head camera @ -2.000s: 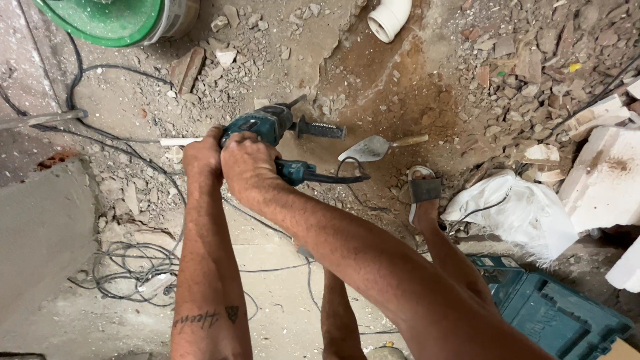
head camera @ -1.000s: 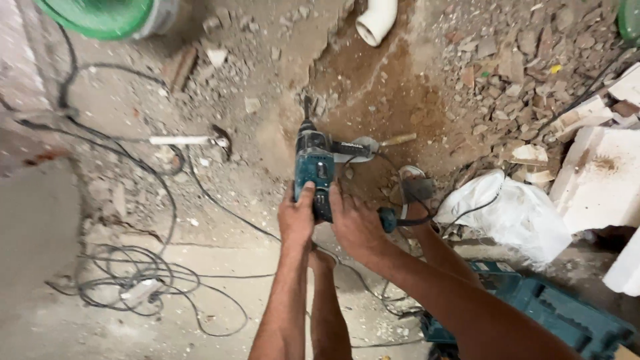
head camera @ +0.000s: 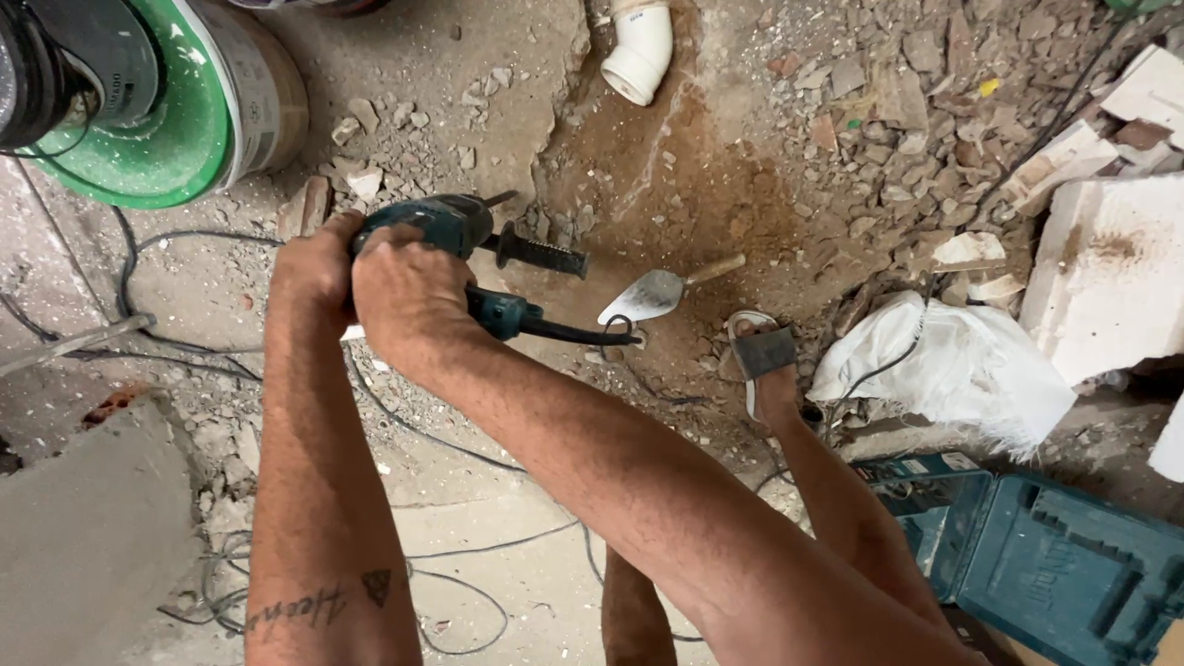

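Observation:
Both hands grip a teal corded rotary hammer drill [head camera: 444,222] left of the view's middle. My left hand [head camera: 314,264] is at the rear left of its body, and my right hand [head camera: 412,287] wraps over the body beside it; its fingers are partly hidden. The bit points up and right towards the broken floor edge. A black side handle [head camera: 546,252] sticks out to the right, and the black cable leaves the drill's grip below it. A trowel [head camera: 652,294] with a wooden handle lies on the dirt, right of the drill.
A green-lidded bucket [head camera: 208,102] stands upper left. A white plastic pipe elbow [head camera: 640,51] lies at the top. Rubble [head camera: 888,120], a white sack [head camera: 943,370] and an opened teal tool case [head camera: 1064,564] are on the right. Cables [head camera: 462,592] loop over the floor. My sandalled foot is beside the trowel.
Since one second ago, the drill and both hands have moved left and up, and the bit has turned from pointing up to pointing up and right. The hammer seen then is now mostly hidden.

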